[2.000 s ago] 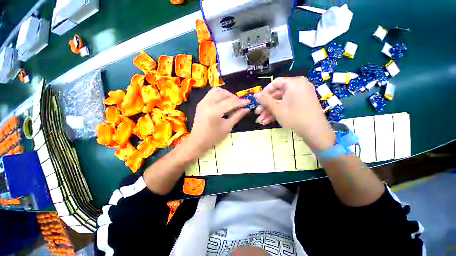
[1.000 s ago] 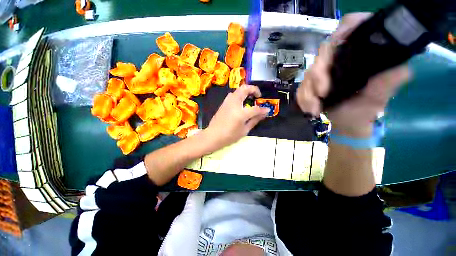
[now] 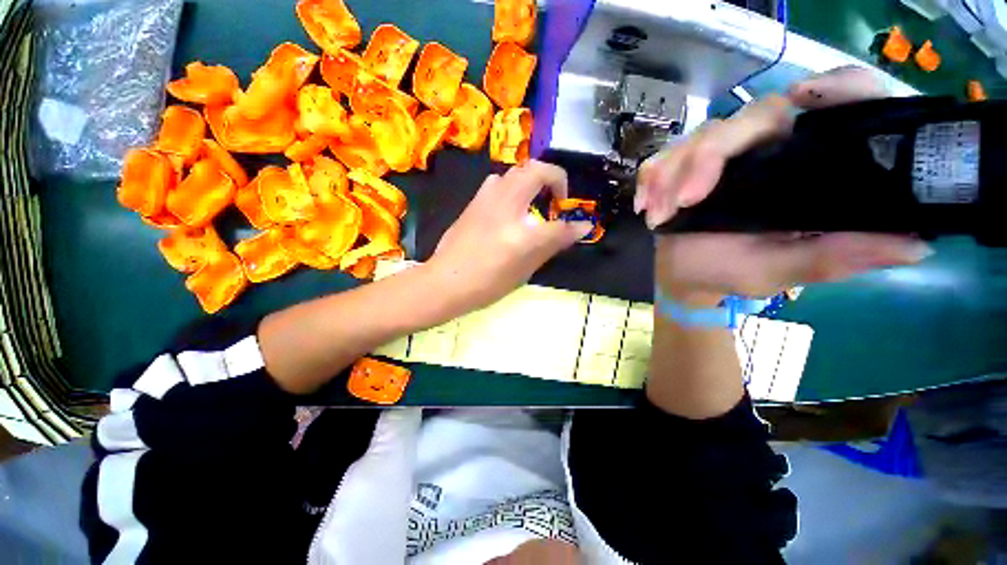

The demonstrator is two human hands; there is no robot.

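Observation:
My left hand (image 3: 510, 234) holds a small orange housing (image 3: 579, 210) with a blue circuit board (image 3: 573, 216) in it, over the black work mat (image 3: 469, 199). The fingers cover part of both. My right hand (image 3: 751, 188) is wrapped around a thick black electric screwdriver (image 3: 850, 166). The tool lies across the view, with its narrower end towards the screw feeder's metal front; its tip cannot be made out. The white screw feeder (image 3: 707, 50) with a blue-purple side stands behind the mat.
Orange housings (image 3: 320, 221) are heaped at the left, and a single orange housing (image 3: 379, 381) lies near the bench edge. Cream adhesive pads (image 3: 530, 331) run along the front. A clear plastic bag (image 3: 105, 83) and stacked pad sheets (image 3: 24, 298) are at far left.
Since two seconds ago my right hand has left the housing and taken hold of the screwdriver. In the last second the tool has swung to nearly level and moved closer to the feeder front. The view has shifted.

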